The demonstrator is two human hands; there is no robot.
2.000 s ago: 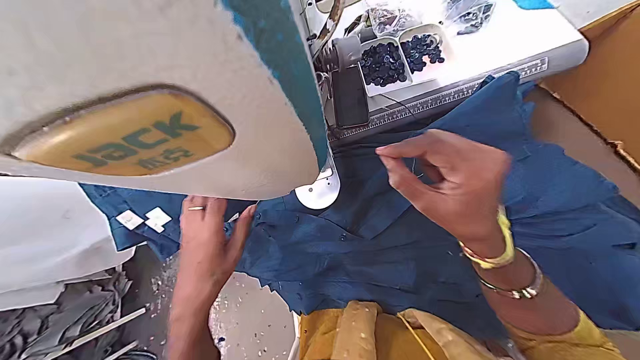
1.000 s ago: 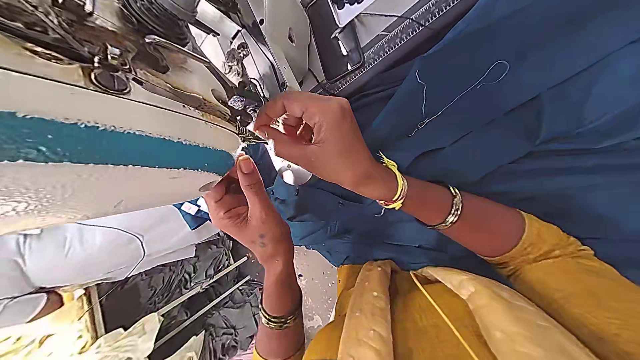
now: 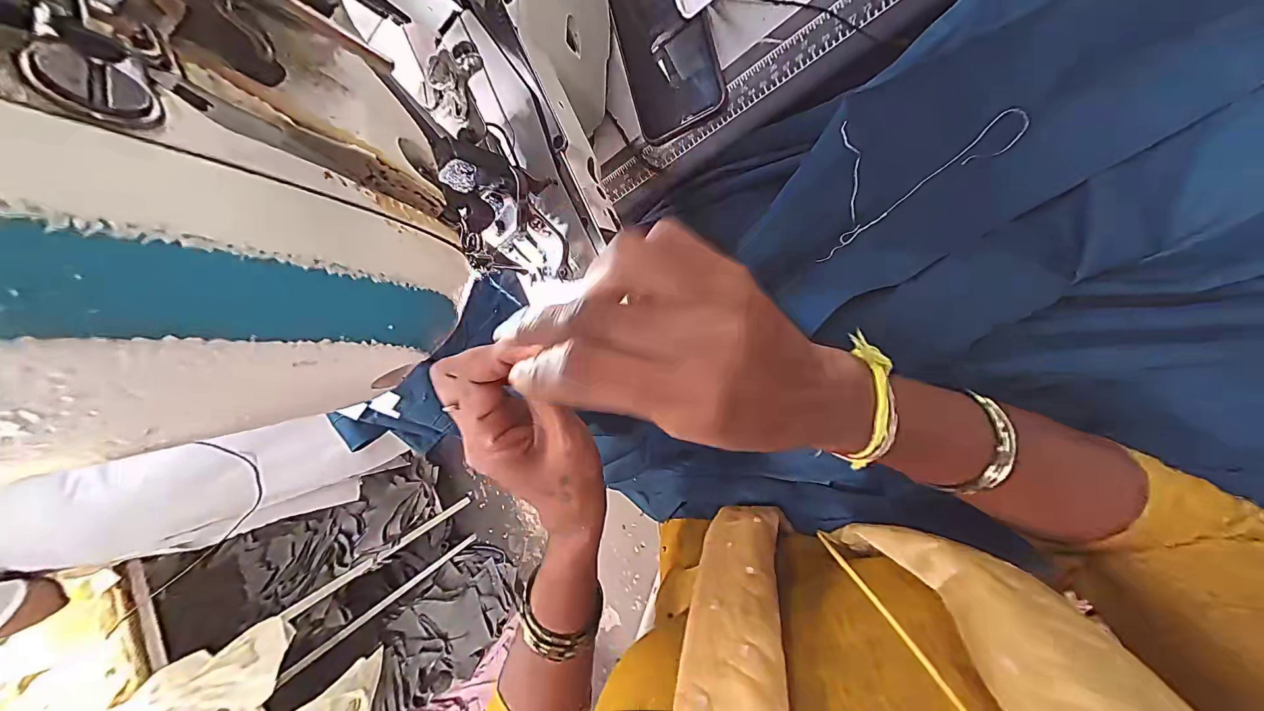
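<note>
My right hand (image 3: 681, 346) is blurred, its thumb and fingertips pinched together against the fingertips of my left hand (image 3: 523, 434). Whatever lies between the fingertips is too small and blurred to make out. Both hands are just in front of the needle area of a button sewing machine (image 3: 197, 286), whose head has a teal stripe. Dark blue fabric (image 3: 987, 247) spreads under my right forearm and behind both hands. A loose white thread (image 3: 918, 183) lies on it. Small white labels (image 3: 385, 403) show on blue cloth left of my left hand.
A dark phone-like object (image 3: 676, 74) lies beside a printed ruler strip (image 3: 770, 89) at the top. At the lower left are a white cloth (image 3: 178, 494), heaped dark grey fabric (image 3: 415, 592) and two thin rods (image 3: 375, 607). Metal machine parts stand close above my fingers.
Two seconds ago my left hand lay on the blue fabric and my right was raised apart from it. They came together near the needle area, then moved slightly down from it. The view has shifted closer.
</note>
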